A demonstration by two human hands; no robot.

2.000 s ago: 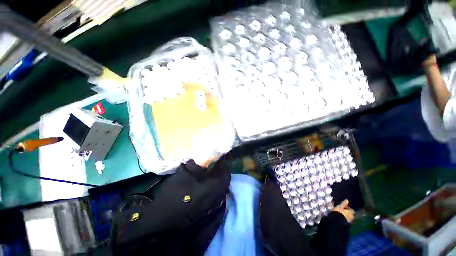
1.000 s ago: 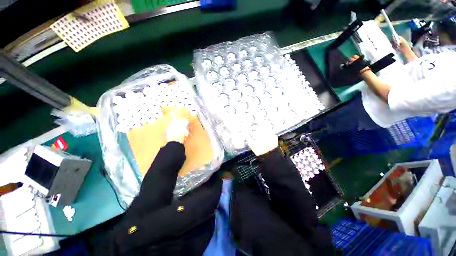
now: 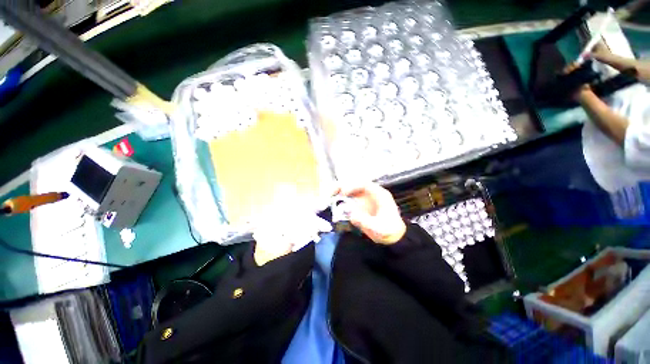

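My left hand (image 3: 285, 231) is over the near edge of the parts bin, washed out by glare; it appears to hold small white caps. My right hand (image 3: 374, 213) is beside it, fingers bent around a small whitish round part (image 3: 342, 210) with a dark spot. The hands nearly meet in front of my chest. The lined parts bin (image 3: 184, 142) holds white caps (image 3: 221, 106) and an orange-tan cardboard sheet (image 3: 264, 163). The clear blister tray (image 3: 388, 89) lies right of the bin. Assembled pieces (image 3: 463, 227) stand in rows on a black tray (image 3: 485, 261) at the lower right.
A grey meter (image 3: 117, 186), white paper sheets (image 3: 57, 234) and an orange-handled tool (image 3: 35, 202) are at left. A grey post (image 3: 78, 53) slants across the upper left. Another person's arms (image 3: 606, 117) are at the right. A grey crate (image 3: 591, 302) is at the lower right.
The right hand went from the black tray to the blister tray, then back to my chest with a part. The left hand reached onto the cardboard, then drew back beside it. The view shifted.
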